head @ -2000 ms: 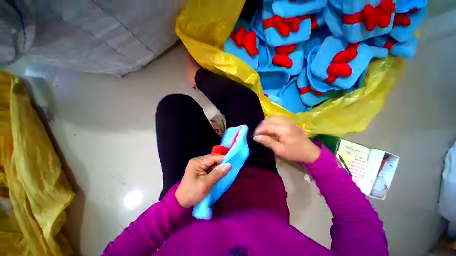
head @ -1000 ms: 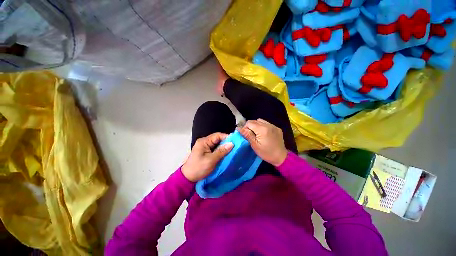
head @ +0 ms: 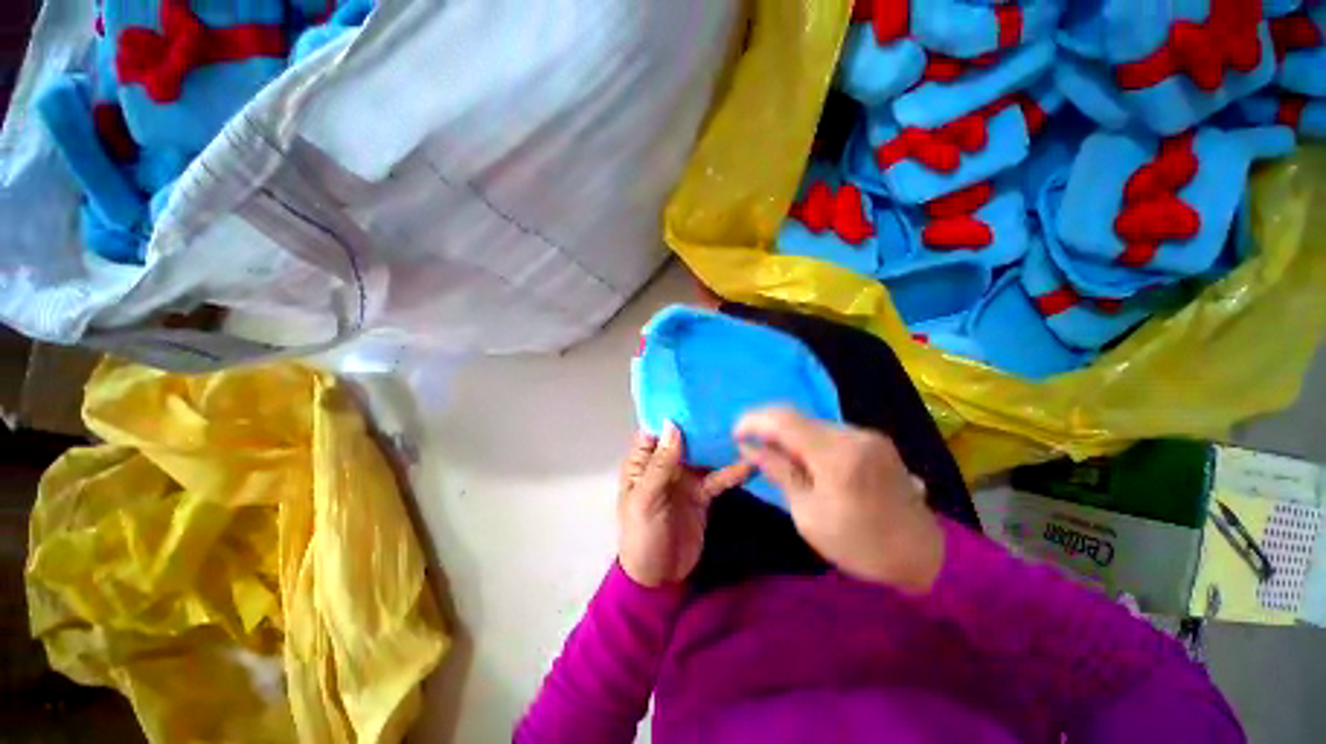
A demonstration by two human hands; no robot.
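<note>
A light-blue plush piece is held up above my lap, its plain hollow back towards me. A trace of red shows at its left edge. My left hand grips its lower left edge between thumb and fingers. My right hand is over its lower right part, fingers bent and slightly blurred. I cannot tell whether the right hand holds the edge or a needle or thread; none is visible.
A full yellow bag of blue pieces with red bows lies ahead right. A woven sack with more pieces is ahead left. A crumpled yellow bag lies left. A carton with a dark tool is at right.
The plush piece has opened out from a pinched strip and is raised, its hollow facing me. My right hand has moved down to its lower right. The view has swung left, showing the sack's contents.
</note>
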